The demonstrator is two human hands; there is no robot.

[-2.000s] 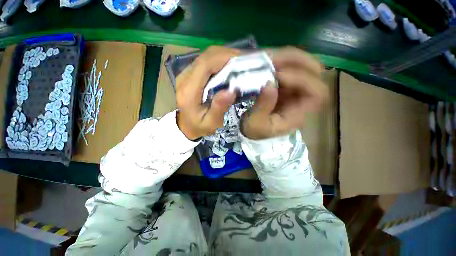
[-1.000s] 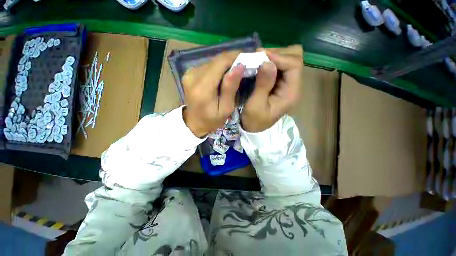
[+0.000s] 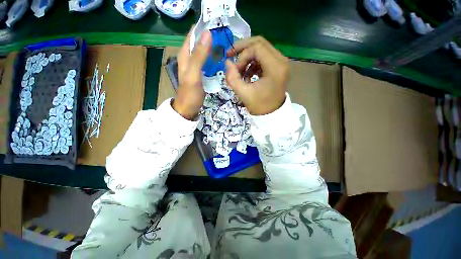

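Note:
A white housing (image 3: 236, 23) with a bright blue inner part (image 3: 220, 40) lies open side up over the far end of the centre tray, its narrower end pointing away. A thin dark line, perhaps a wire, crosses its inside. My left hand (image 3: 192, 76) is along the housing's left side, fingers extended, and appears to hold it. My right hand (image 3: 260, 76) is at the housing's right side, thumb and forefinger bent close together; whether something small is between them cannot be told. Small white inserts (image 3: 227, 121) are heaped in the centre tray (image 3: 235, 163) below.
A left bin (image 3: 45, 101) holds pale round discs. Thin rods (image 3: 93, 106) lie on cardboard beside it. The green conveyor (image 3: 303, 30) carries housings (image 3: 173, 6) at the far side. A cardboard sheet (image 3: 389, 136) lies at right, with stacked pale parts (image 3: 447, 146) beyond it.
The white object between my hands is now seen as a housing with its blue inside facing up. My hands have moved apart, the left flattening along its side. Housings on the belt have shifted.

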